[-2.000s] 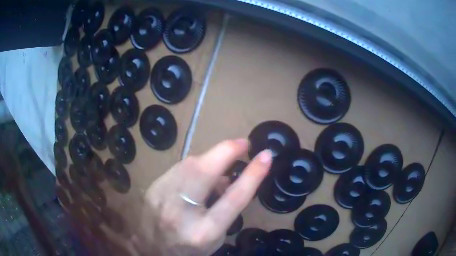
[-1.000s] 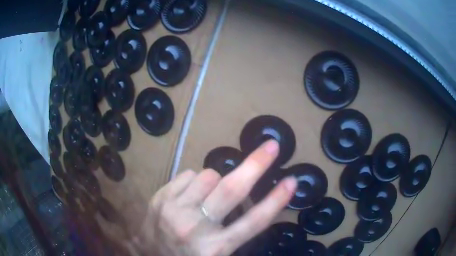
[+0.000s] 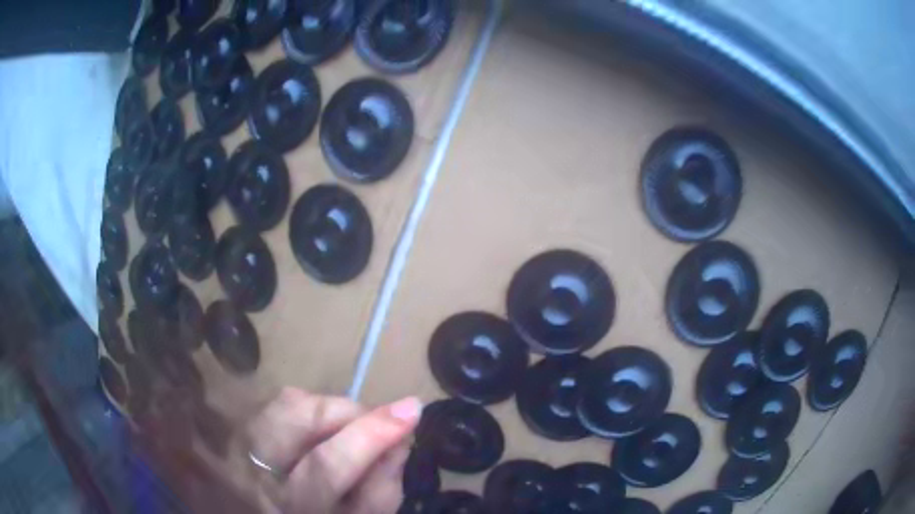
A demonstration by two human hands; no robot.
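Note:
Many black glossy round discs with raised rings and centre domes lie on a brown cardboard sheet [image 3: 562, 131]. A loose group lies right of centre, with one disc [image 3: 560, 301] at its upper edge and several overlapping. One disc [image 3: 691, 184] lies higher up. My left hand [image 3: 336, 447], bare with a ring, is at the bottom left of centre. Its fingers are bent close together and one fingertip is beside a dark disc [image 3: 462, 437]. The lower hand is cut off by the frame edge, and whether it holds anything cannot be told. My right hand is not in view.
A denser field of discs [image 3: 331, 233] covers the left cardboard, past a narrow pale strip [image 3: 416, 216]. A dark-edged pale curved surface [image 3: 803, 60] borders the top right. A white sheet [image 3: 60, 161] shows at the far left. A dark piece [image 3: 858, 496] is at the lower right.
My left hand has drawn back to the lower left from the discs its fingers were over. More of the group now shows. The view has shifted slightly.

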